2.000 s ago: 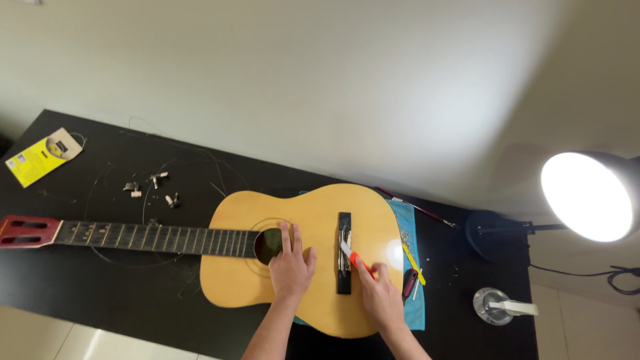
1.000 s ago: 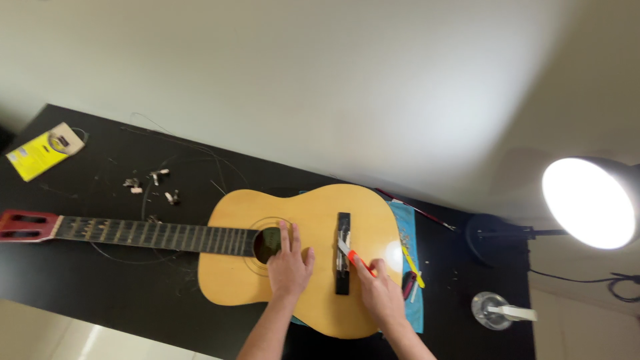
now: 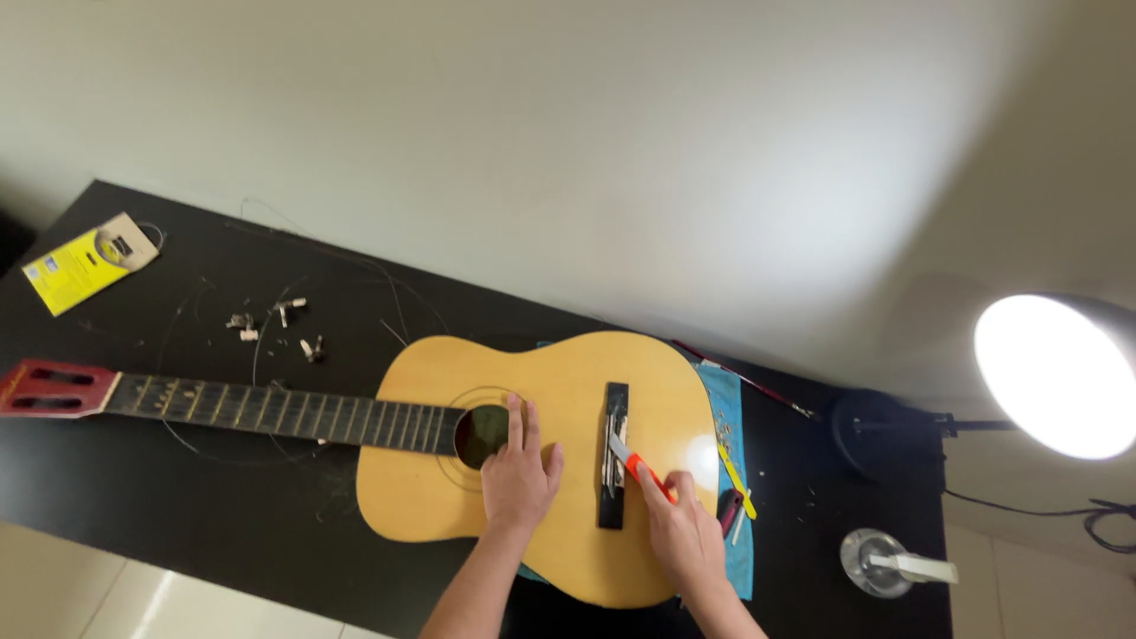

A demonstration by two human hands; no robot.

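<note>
An acoustic guitar (image 3: pixel 426 373) without strings lies face up, its red headstock (image 3: pixel 58 388) to the left. My left hand (image 3: pixel 521 475) rests on its top beside the sound hole (image 3: pixel 482 437), fingers apart, holding nothing. My right hand (image 3: pixel 685 532) grips an orange utility knife (image 3: pixel 650 477). Its blade touches, or lies just over, the black bridge (image 3: pixel 611 510). Whether the blade meets the bridge's pale strip cannot be told. Under the guitar's body lies a blue cloth (image 3: pixel 739 568), partly hidden.
Tuning machine parts (image 3: pixel 312 349), loose wire strings and a yellow packet (image 3: pixel 75 271) lie on the black table (image 3: pixel 222 524). At the right are a yellow tool (image 3: pixel 737 484), a thin brush (image 3: pixel 763 390), a lit desk lamp (image 3: pixel 1052 377) and a clear round container (image 3: pixel 874 563) with a white handle-like piece.
</note>
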